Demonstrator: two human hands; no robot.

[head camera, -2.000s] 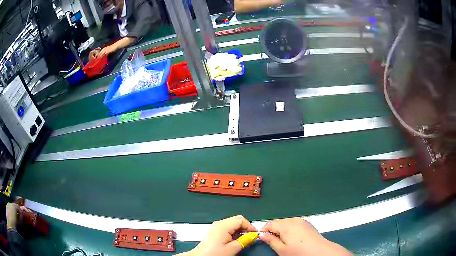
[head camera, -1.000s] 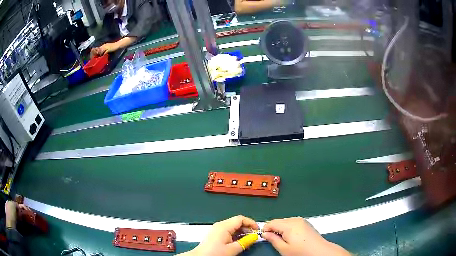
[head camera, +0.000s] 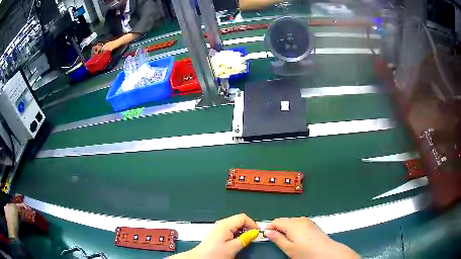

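Observation:
My left hand (head camera: 230, 236), with a yellow finger cot (head camera: 247, 237) on one digit, and my right hand (head camera: 290, 236) meet at the bottom centre. A thin silvery part strip (head camera: 261, 233) shows between their fingertips, mostly hidden by the fingers. One red-brown fixture (head camera: 265, 181) with its four seats in a row lies on the green belt beyond my hands. Another fixture (head camera: 145, 239) lies to the left of my left hand, near the belt's front edge. A third fixture (head camera: 415, 169) shows at the right, partly hidden by the machine.
A black box (head camera: 275, 110) lies beyond the near fixture. A metal post (head camera: 194, 50), blue bin (head camera: 141, 83), red bin (head camera: 185, 76) and round fan (head camera: 288, 40) stand behind. Pale guide blades (head camera: 399, 187) and a red-brown machine (head camera: 445, 152) are at right. Other people's hands show at left.
The near fixture on the belt has moved to the right, and the one between the guide blades has gone further right under the machine. My hands stay together with little movement.

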